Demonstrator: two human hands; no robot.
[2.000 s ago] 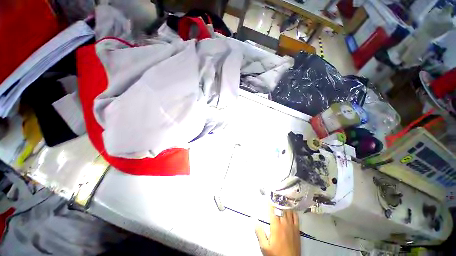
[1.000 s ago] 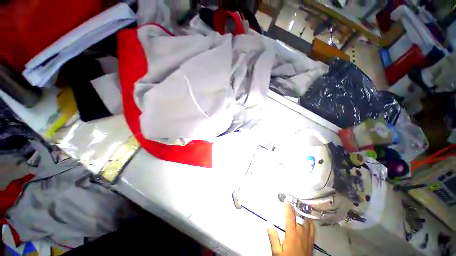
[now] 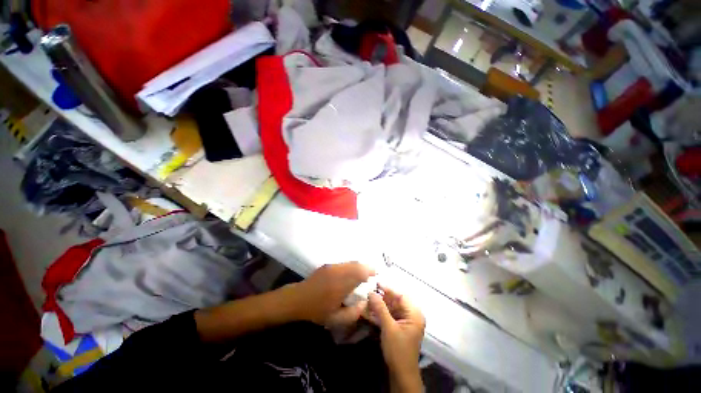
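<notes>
My left hand [image 3: 336,295] and my right hand [image 3: 397,318] meet at the front edge of the white machine table [image 3: 292,234]. Their fingertips pinch a tiny metal piece [image 3: 377,291], perhaps a bobbin or bobbin case; it is too small and glared to tell. The cream-white sewing machine [image 3: 530,246] stands to the right, its needle area washed out by the lamp. A pale grey garment [image 3: 330,115] with a red band [image 3: 278,146] lies on the table behind.
Another grey garment [image 3: 154,269] with red trim hangs low at the left. A steel flask [image 3: 92,84], a red bag or cloth [image 3: 146,46] and folded white sheets [image 3: 207,67] stand or lie at the back left. A black plastic bundle [image 3: 523,138] is behind the machine.
My right hand has left the machine's needle area and moved to the table's front edge. My left hand has come into view and meets it at a tiny piece. The view has shifted left.
</notes>
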